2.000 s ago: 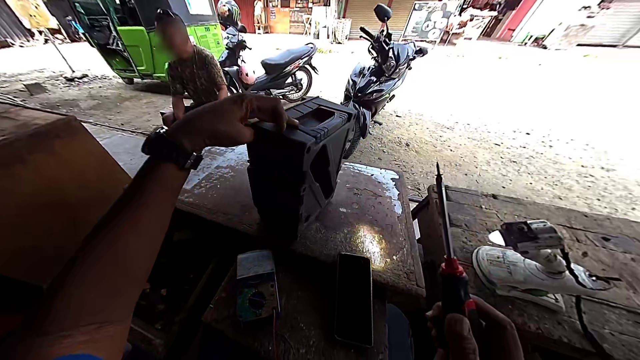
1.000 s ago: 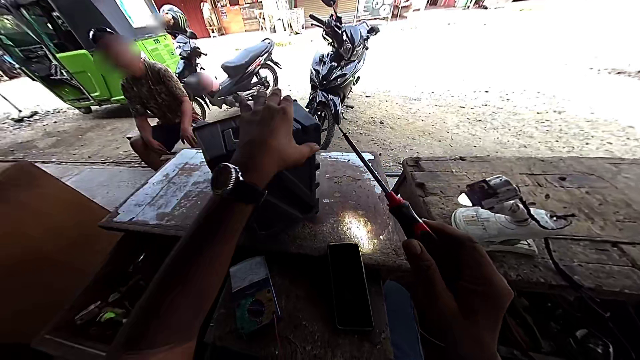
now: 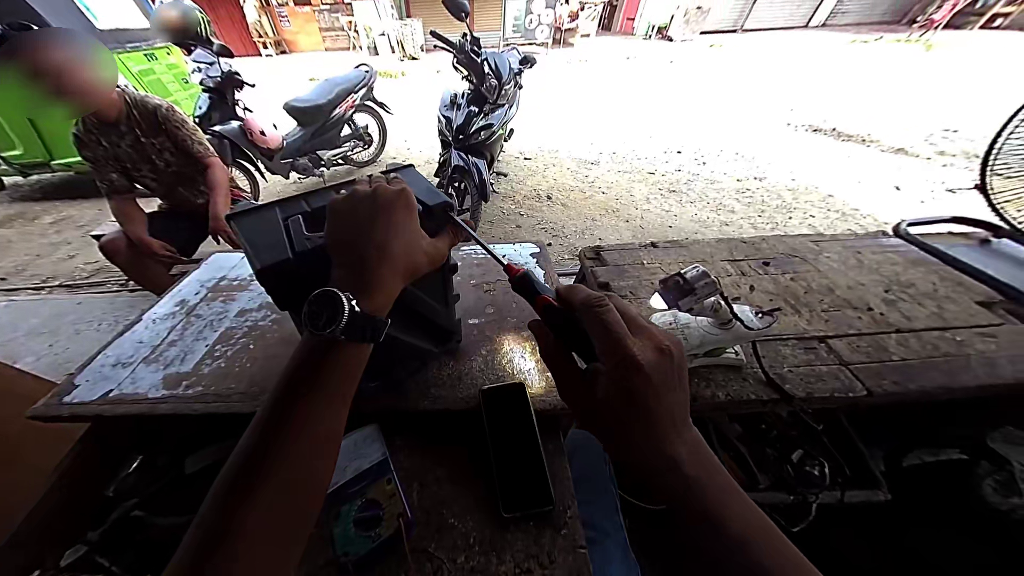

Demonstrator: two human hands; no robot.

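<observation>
A black plastic housing [image 3: 276,232] stands tilted on the worn wooden bench [image 3: 488,320]. My left hand [image 3: 380,232], with a watch on the wrist, grips its upper side, the thumb reaching toward the right corner. In my right hand [image 3: 624,360] is a screwdriver [image 3: 532,284] with a black and red handle; its shaft points up and left, and the tip meets or lies close to the housing's upper right corner. A smartphone [image 3: 516,448] with a dark screen lies below, on the near ledge. Left of it is a multimeter [image 3: 368,504], partly behind my left forearm.
A white appliance part with a motor and cord [image 3: 704,320] rests on the right-hand bench [image 3: 864,296]. A fan [image 3: 1010,168] stands at the far right. Beyond the bench, a person [image 3: 152,168] sits at the left, near parked motorcycles [image 3: 476,120]. Dark clutter lies under the bench.
The housing, upright two seconds ago, is now tilted. The screwdriver has swung from pointing up to the housing's corner. My left hand has shifted its hold on the housing.
</observation>
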